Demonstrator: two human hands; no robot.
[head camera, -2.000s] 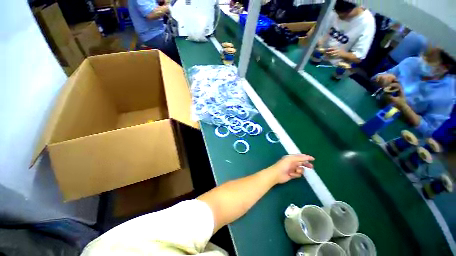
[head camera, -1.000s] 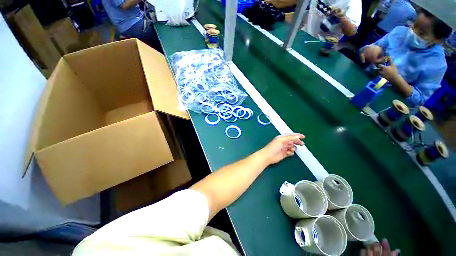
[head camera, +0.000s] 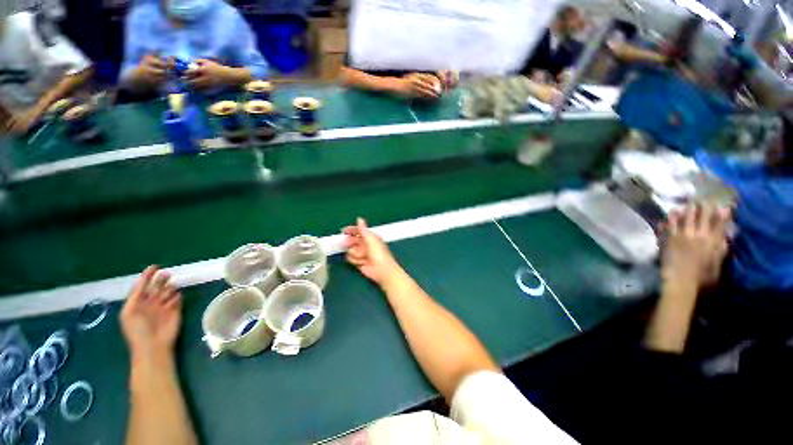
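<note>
Several cream cup-shaped housings stand grouped, open side up, on the green bench in front of me; bluish ring shapes show inside the two nearer ones. My left hand rests on the bench to the left of the housings, apart from them, fingers loosely bent, with nothing seen in it. My right hand is just right of the housings at the white edge strip, fingers apart, with nothing seen in it. Loose white rings lie at the left, partly cut off by the picture's edge.
A single ring lies on the bench at the right. A neighbouring person's hand is near a pale tray. Beyond the conveyor stand dark coil assemblies, a blue tape dispenser and coworkers. A white sheet hangs above.
The view has swung right, so the carton is out of view. My right hand has come fully into view; both hands now flank the housings. The neighbour at the right now shows.
</note>
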